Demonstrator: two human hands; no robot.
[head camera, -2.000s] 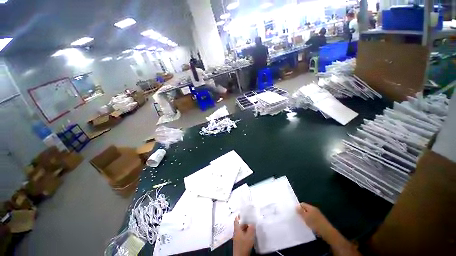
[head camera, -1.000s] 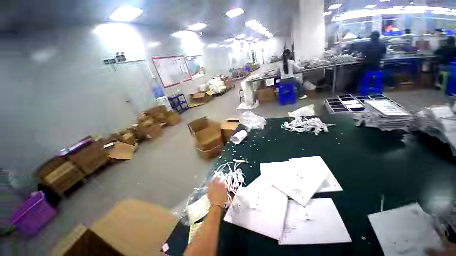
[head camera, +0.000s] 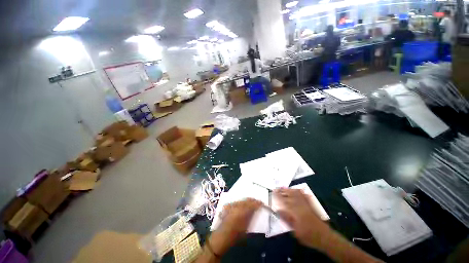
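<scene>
My left hand (head camera: 239, 217) and my right hand (head camera: 299, 211) are close together over the overlapping white panels (head camera: 280, 167). A thin white cable (head camera: 269, 209) runs between my fingers; its exact grip is blurred. Another white panel unit (head camera: 388, 218) lies flat on the green table to the right, with a cable looped at its upper right edge and thin ends sticking out. A tangled heap of loose white cables (head camera: 213, 191) lies at the left table edge, beside the panels.
Yellow sticker sheets (head camera: 174, 237) on clear plastic lie at the near left. Fanned panel stacks (head camera: 447, 174) stand at right. A white roll (head camera: 215, 142), more cables (head camera: 277, 119) and a divided tray (head camera: 307, 96) are farther back. An open carton (head camera: 180, 148) is on the floor.
The view swung left, then partly back right. My left hand moved from the loose cable heap onto the panels. My right hand left the right-hand panel and came beside my left hand.
</scene>
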